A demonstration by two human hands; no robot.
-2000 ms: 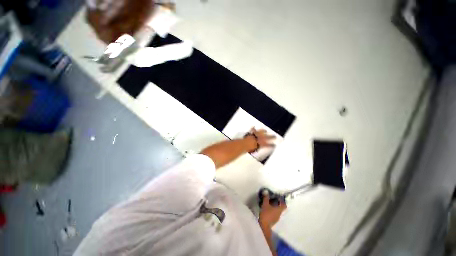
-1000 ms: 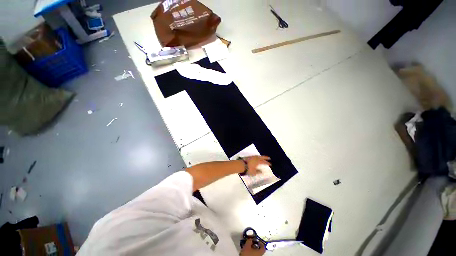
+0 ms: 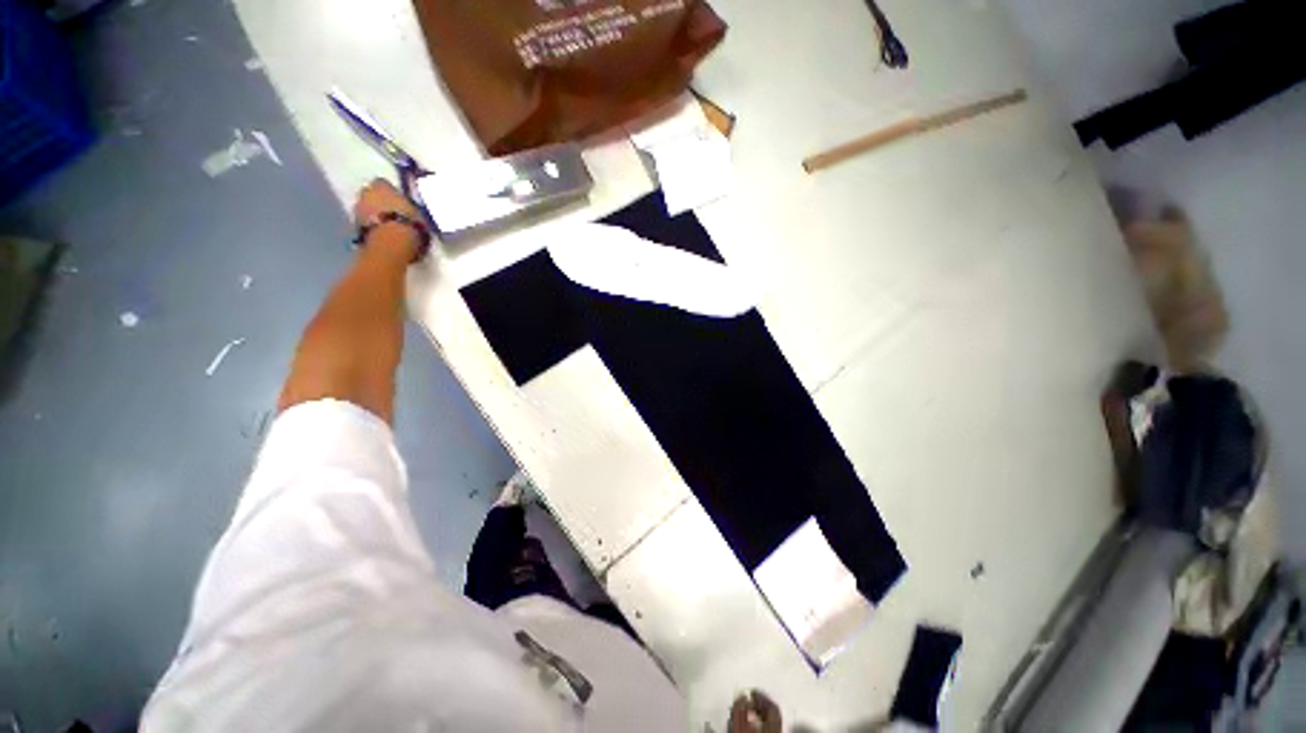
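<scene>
A white paper pattern (image 3: 814, 590) lies on the lower end of the long black fabric (image 3: 716, 401). My left hand (image 3: 384, 212) is stretched out to the far left table edge, right beside the handles of silver scissors (image 3: 370, 129); whether its fingers grip them is unclear. My right hand (image 3: 753, 713) shows only as a small part at the bottom edge; what it holds is cut off. A cut black piece (image 3: 927, 673) lies right of it. A white curved scrap (image 3: 645, 272) lies across the fabric's upper end.
A grey box (image 3: 501, 193), a brown plastic bag (image 3: 573, 65) and white paper (image 3: 688, 158) lie at the table's far end. A wooden strip (image 3: 917, 129) and dark-handled scissors (image 3: 891, 43) lie beyond. A grey roll (image 3: 1067, 630) and piled cloth (image 3: 1203, 458) are at right.
My left hand has left the pattern and moved far up and left to the scissors by the box. The view has shifted; my right hand and its shears have dropped mostly out of the picture.
</scene>
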